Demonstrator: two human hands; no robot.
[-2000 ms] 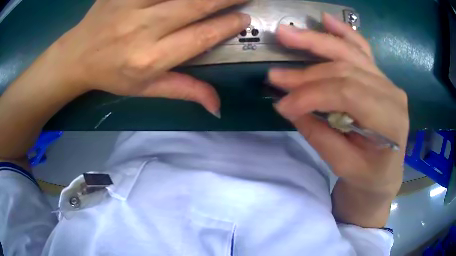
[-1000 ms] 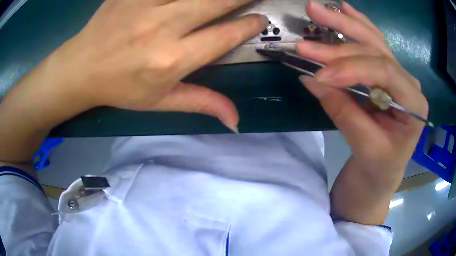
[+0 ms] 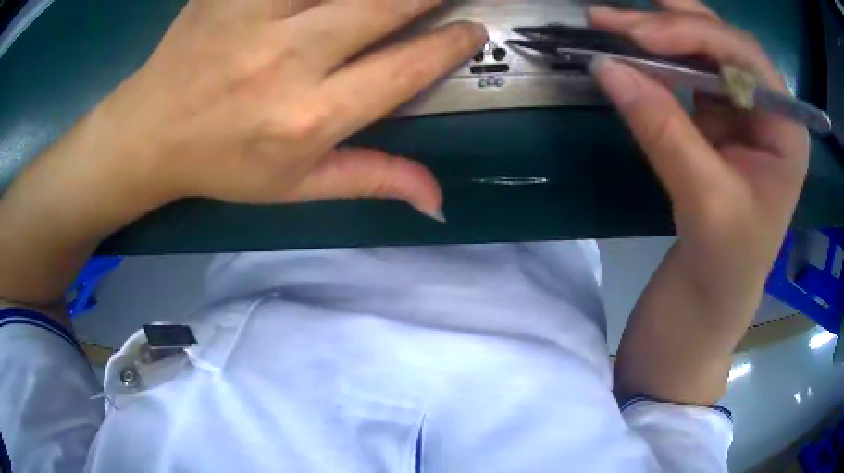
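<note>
A silver-grey fixture plate (image 3: 444,98) lies at the top of the view, partly hidden by both hands. One station with round dark holes above a short dark slot shows at its middle. My left hand (image 3: 268,106) lies over the plate's left part, index fingertip beside that station's holes, thumb apart over the green bench. My right hand (image 3: 722,120) holds tweezers (image 3: 685,72) with a yellowish lump on the shank. Their two dark prongs are slightly apart, with the tips over the plate just right of the holes. No small part can be made out at the tips.
The green bench top (image 3: 370,226) has a pale scratch near its front edge. A dark object stands at the upper right edge. My white uniform fills the lower middle. Blue plastic stools (image 3: 805,277) show below the bench at right and left.
The right hand has moved up and right over the plate. The tweezers have swung from pointing into the palm to pointing left, tips now near the holes. The left hand has shifted slightly right.
</note>
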